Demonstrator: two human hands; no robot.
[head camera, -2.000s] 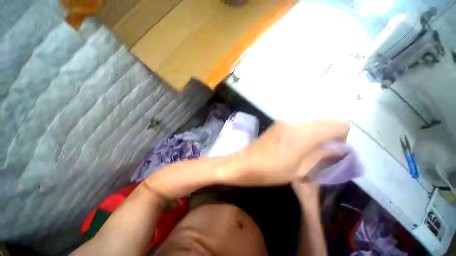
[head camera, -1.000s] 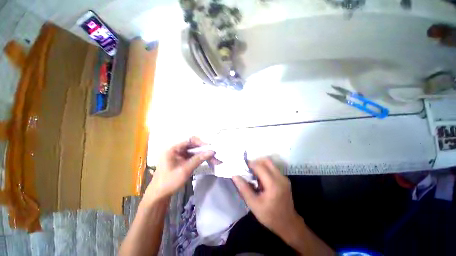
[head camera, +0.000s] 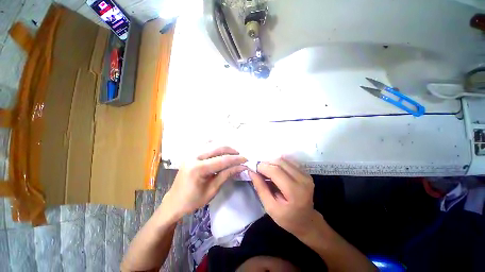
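Observation:
A small pale fabric piece (head camera: 244, 174), bleached white under the lamp, is held between both hands at the table's front edge. My left hand (head camera: 212, 172) pinches its left side with thumb and fingers. My right hand (head camera: 283, 190) pinches its right side, the fingertips close to those of my left hand. Fingers hide most of the piece. The sewing machine's presser foot and needle area (head camera: 258, 66) is beyond the hands, with no fabric visible under it.
Blue-handled thread snips (head camera: 396, 99) lie right of the needle. A grey tool tray (head camera: 126, 79) and lit phone (head camera: 110, 18) are on the cardboard (head camera: 114, 143) at left. White cloth (head camera: 234, 212) and crumpled lilac pieces (head camera: 200, 234) hang below the table edge.
The view has swung from the left side to the table front. Both hands have drawn closer together on the fabric piece, which now shows less between the fingers.

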